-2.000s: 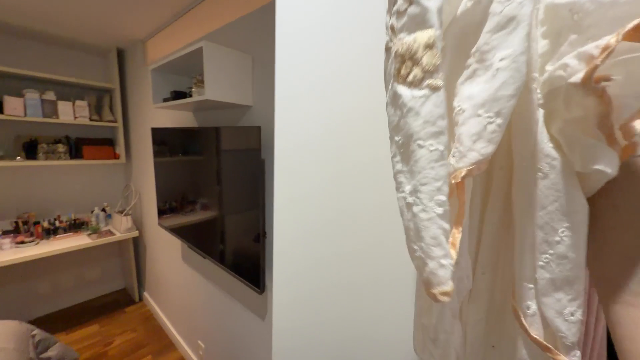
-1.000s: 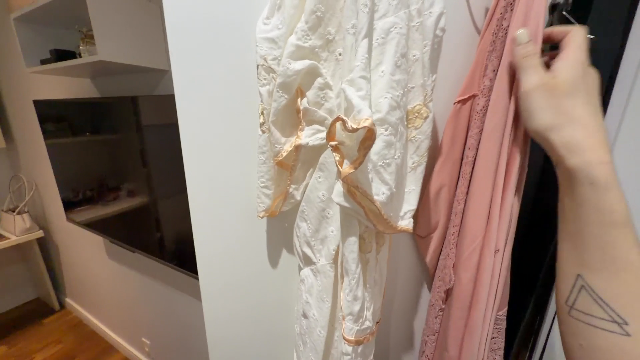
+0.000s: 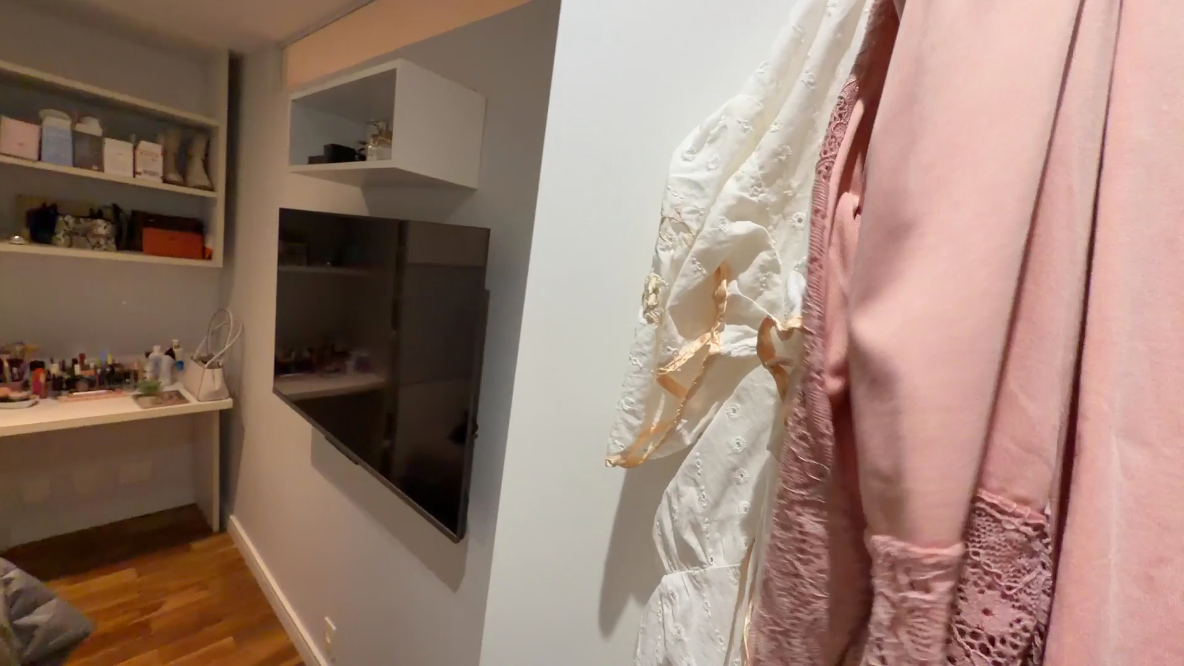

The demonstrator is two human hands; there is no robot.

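Neither my left hand nor my right hand shows in the head view. A pink garment with lace trim (image 3: 953,277) hangs close to the camera and fills the right side. Beside it, partly behind its lace edge, a white embroidered garment with peach ribbon trim (image 3: 712,324) hangs against a white panel (image 3: 573,277). The tops of both garments lie outside the view, so what they hang from is hidden.
A wall-mounted television (image 3: 379,361) is left of the panel, below a white box shelf (image 3: 439,125). At the far left, a white desk (image 3: 111,413) holds cosmetics and a handbag (image 3: 205,377). Grey fabric (image 3: 37,615) lies low at left.
The hand and tattooed forearm seen at the right one second ago, by the pink garment's top, are out of view. The pink garment now covers part of the white one. The view has swung left.
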